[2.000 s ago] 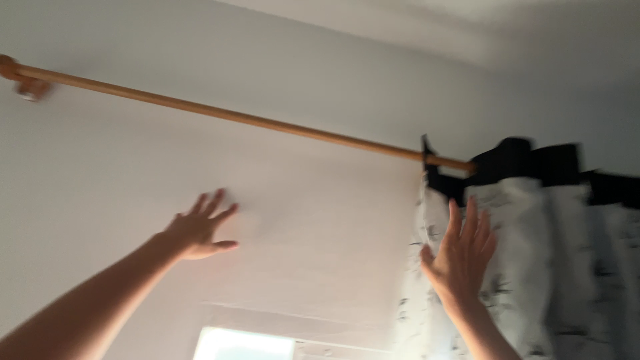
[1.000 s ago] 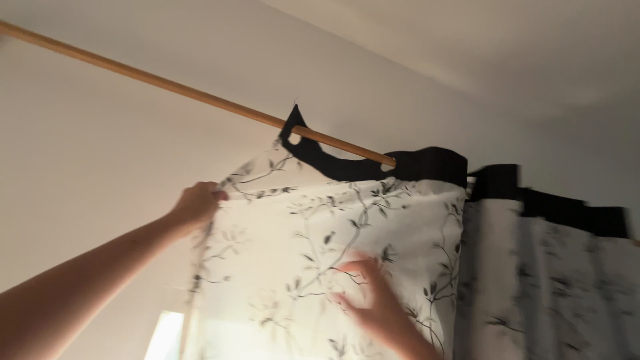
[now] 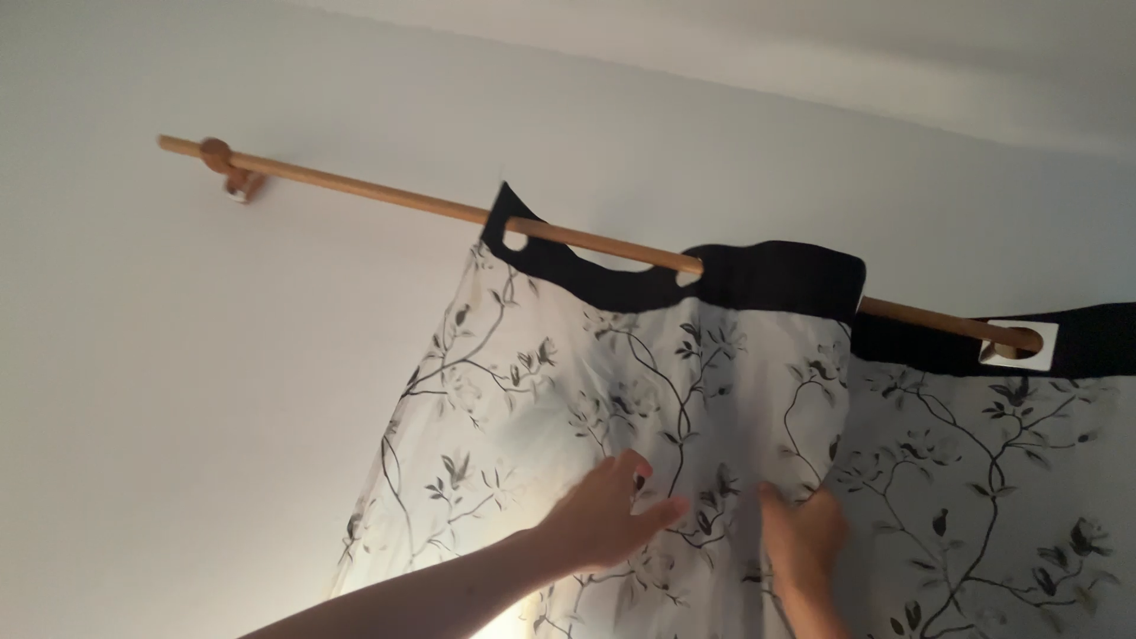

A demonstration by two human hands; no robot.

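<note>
A white curtain (image 3: 541,417) with dark branches, leaves and flowers and a black top band (image 3: 781,277) hangs by its eyelets on a wooden curtain rod (image 3: 373,191). My left hand (image 3: 612,515) is against the front of the curtain at lower centre, its thumb and fingers apart. To its right, my right hand (image 3: 803,541), slightly blurred, closes on a vertical fold of the cloth. At the right, the rod passes through a square, light-coloured eyelet ring (image 3: 1045,346) in the band. The curtain's lower part is out of view.
A wooden wall bracket (image 3: 240,177) supports the rod near its left end. Behind is a pale wall (image 3: 222,382), with the ceiling (image 3: 843,53) sloping across the top right. Bright light comes through the cloth at the bottom.
My left hand has let go of the curtain's left edge and moved right, onto its front. My right hand has closed on a fold. Two seconds ago the curtain was bunched farther right on the rod.
</note>
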